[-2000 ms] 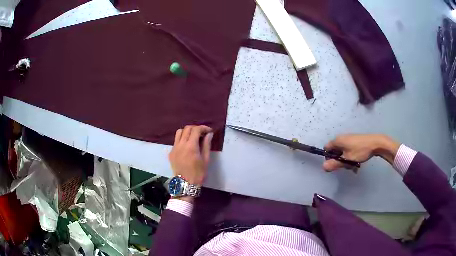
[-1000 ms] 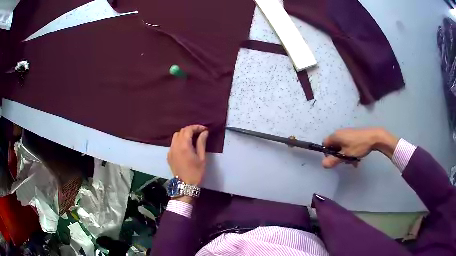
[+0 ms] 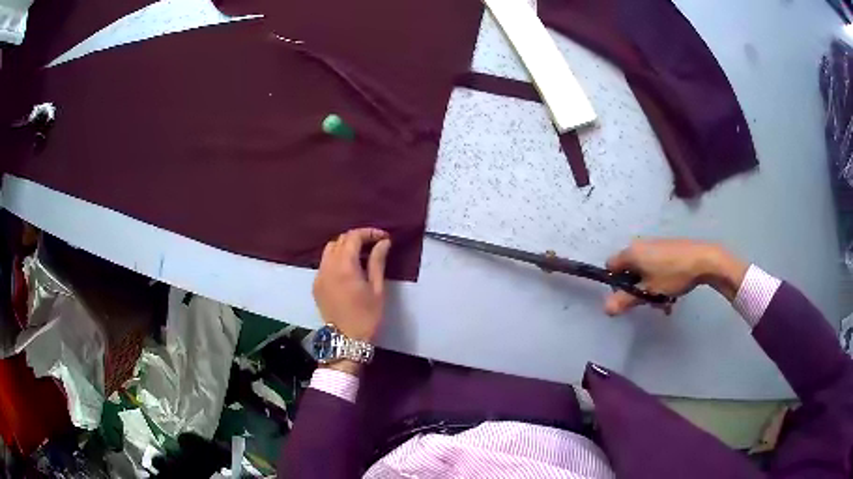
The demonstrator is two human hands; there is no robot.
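The dark maroon fabric (image 3: 234, 140) lies flat on the pale table, its cut right edge running down to a corner near me. My left hand (image 3: 352, 281) rests at that lower right corner, thumb and forefinger together on the cloth's edge. Whether it pinches the cloth is hard to tell. My right hand (image 3: 669, 273) holds the tailor's shears (image 3: 533, 256) by the black handles. The blades look closed and point left, with the tip at the fabric's right edge.
A small green item (image 3: 337, 126) sits on the fabric. A cream-white bar (image 3: 547, 70) lies over a narrow maroon strip (image 3: 573, 157). A larger maroon piece (image 3: 687, 103) lies at upper right. White-wrapped scissors (image 3: 41, 116) are at far left. Scraps (image 3: 187, 365) cover the floor.
Both hands and the shears stay in nearly the same place. The whole view has shifted very slightly. Nothing has been let go.
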